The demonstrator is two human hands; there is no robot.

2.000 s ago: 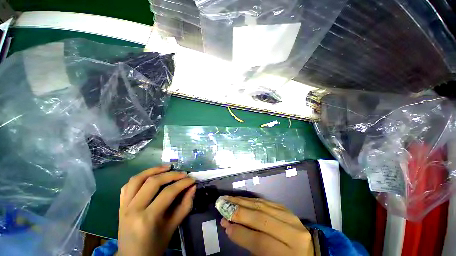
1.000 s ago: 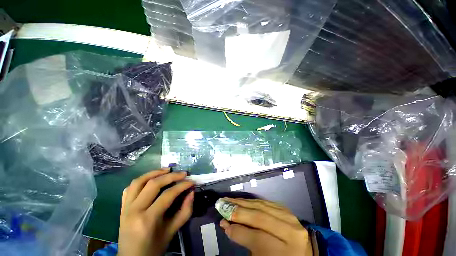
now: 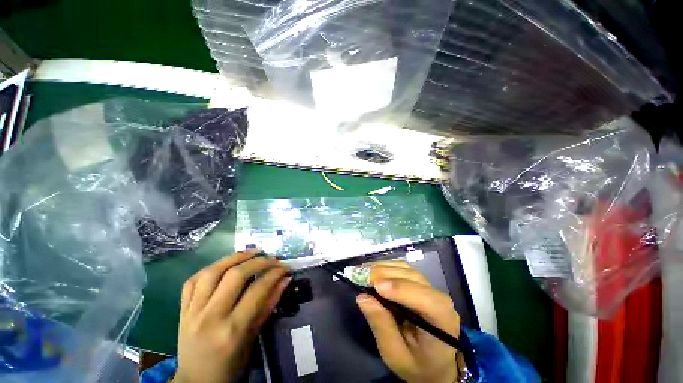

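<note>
The black tablet back housing (image 3: pixel 341 329) lies tilted before me on a white foam sheet (image 3: pixel 476 280), with pale rectangular patches and dark openings at its upper left corner. My left hand (image 3: pixel 228 314) holds that corner, fingers curled over the edge and thumb beside the openings. My right hand (image 3: pixel 412 310) grips a thin dark pen-like tool (image 3: pixel 419 320). The tool's tip is near the housing's top edge, right of my left fingertips. One right fingertip is wrapped in something pale. Whether my left fingers hold a small part is hidden.
A clear adhesive piece sheet (image 3: pixel 337 224) lies above the housing on the green mat. A large clear bag of black parts (image 3: pixel 183 172) is at left. A white shelf (image 3: pixel 281 138) bears ribbed plastic trays (image 3: pixel 509 67) and a small bag (image 3: pixel 372 155). Another clear bag (image 3: pixel 547 202) overlaps red-and-white foam trays (image 3: pixel 606 340).
My right hand has lifted from the dark corner area, moved up and right, and now shows the pen-like tool. My left hand stays at the corner. The view has shifted slightly.
</note>
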